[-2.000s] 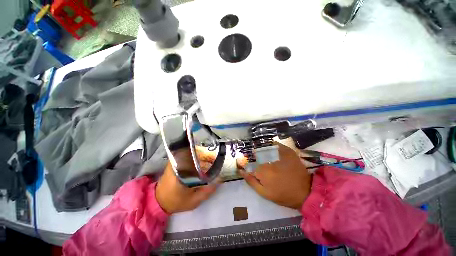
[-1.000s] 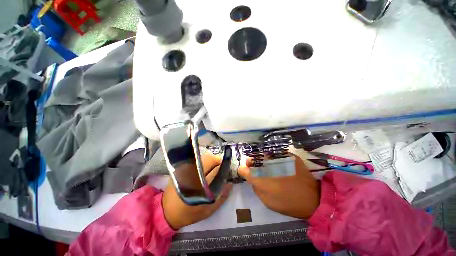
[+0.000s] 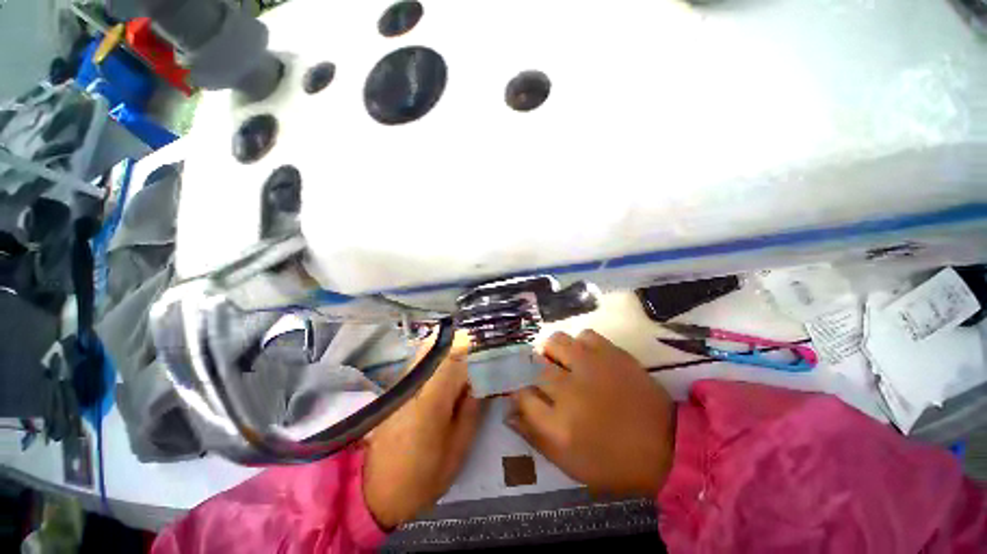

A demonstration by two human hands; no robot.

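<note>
The white sewing machine head (image 3: pixel 649 141) fills the upper view. The grey garment (image 3: pixel 162 325) lies heaped left of the needle area, partly seen through the shiny take-up lever guard (image 3: pixel 233 400). My left hand (image 3: pixel 422 444) is below the thread tension assembly (image 3: pixel 498 319), beside the guard, with its fingers reaching up under the machine parts. My right hand (image 3: pixel 595 411) rests on the table just right of it, fingers bent near the needle area. The fingertips are partly hidden, and I cannot tell whether either hand grips cloth.
Blue-handled snips (image 3: pixel 758 357) and a pink-red pen (image 3: pixel 736 333) lie right of my right hand, near a black item (image 3: pixel 687 295). White label packets (image 3: pixel 925 335) are at far right. A small brown square (image 3: pixel 520 470) and a measuring tape (image 3: pixel 530 522) are at the front edge.
The view has shifted, so the machine head sits farther left and the guard looms larger. My right hand has come out from behind the tension parts and shows more fully.
</note>
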